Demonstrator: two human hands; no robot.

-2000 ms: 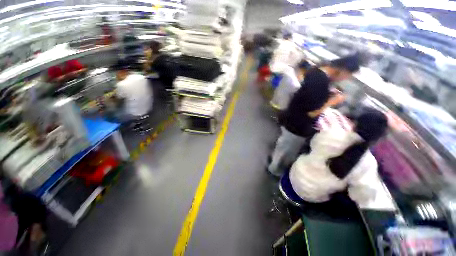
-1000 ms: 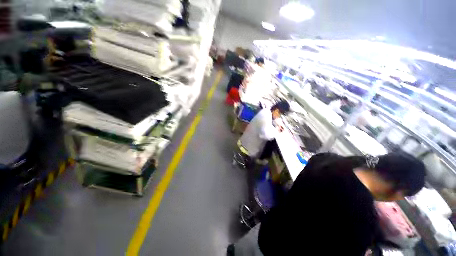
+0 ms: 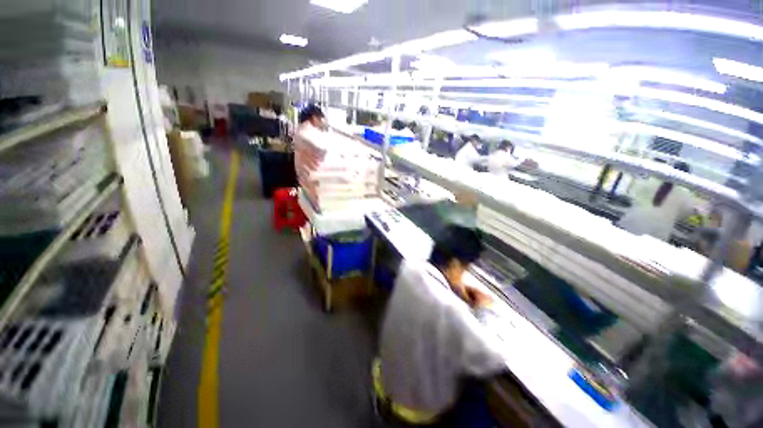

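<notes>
Neither of my hands is in the picture. Nearest in front of me, a seated person in a white top leans over a long white bench at the lower right. A small blue tray lies on the bench near its front end. What the person handles is too blurred to tell. At the left edge stand stacks of white trays with dark pockets, blurred.
A grey aisle with a yellow line runs ahead. A stack of pale trays stands above a blue bin. A red crate is beside the aisle. A white pillar rises at left. More people sit beyond the bench.
The view has moved forward along the aisle. The person in black is out of the picture, the seated person in white is much nearer, and the tray stacks and pillar now fill the left.
</notes>
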